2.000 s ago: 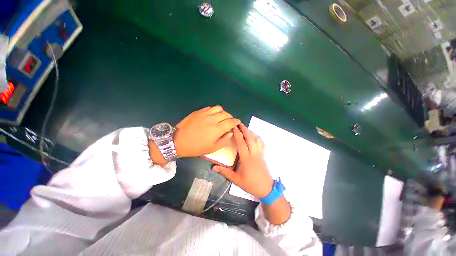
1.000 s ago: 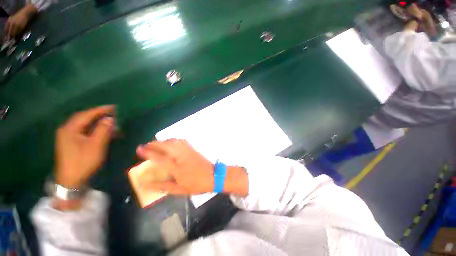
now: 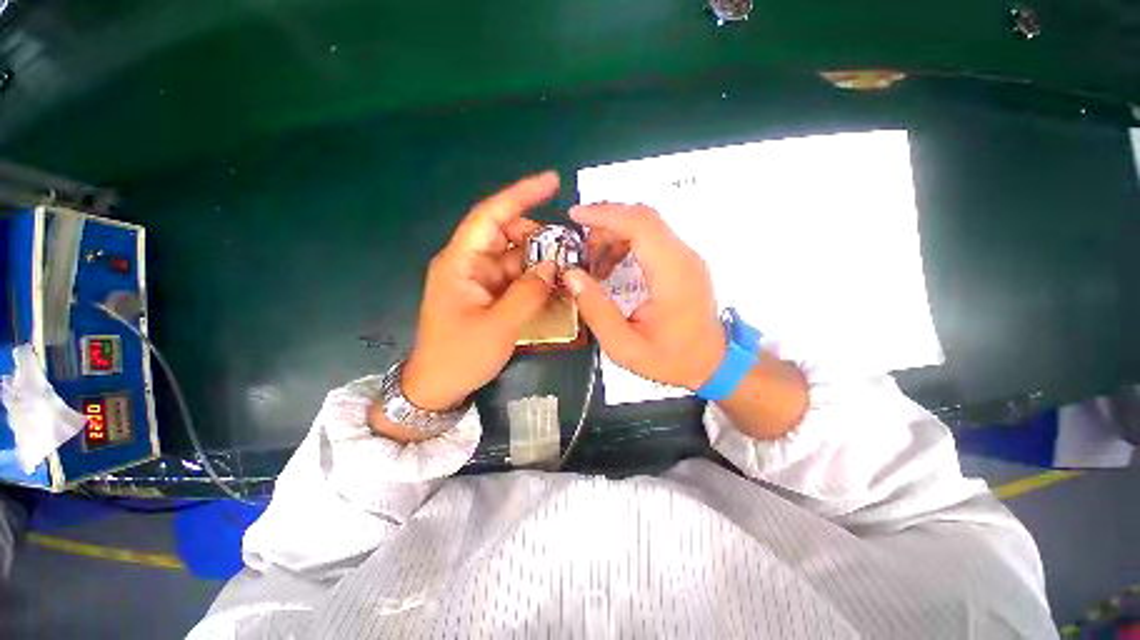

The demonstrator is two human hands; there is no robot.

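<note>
A round silver and dark watch head [image 3: 556, 248] is held over the work pad. My left hand [image 3: 478, 294] grips it from the left with thumb and fingers. My right hand [image 3: 656, 294] grips it from the right, its thumb at the lower edge. The cream work pad [image 3: 548, 328] with its red-brown rim shows below the watch head, partly hidden by my hands. A large white paper sheet [image 3: 813, 250] lies to the right, partly under my right hand. A small patterned patch shows between my right thumb and fingers; I cannot tell what it is.
A blue control unit [image 3: 94, 350] with red displays stands at left, a white cloth [image 3: 38, 406] on it and a cord running from it. A taped ribbed pad [image 3: 535, 431] and thin cord lie at the bench edge. More round metal pieces [image 3: 730, 10] [image 3: 1025, 21] lie at the top right.
The view has turned back to the bench front. My left hand has come in from the left, and both hands now meet at the watch head. My right hand has lifted off the pad.
</note>
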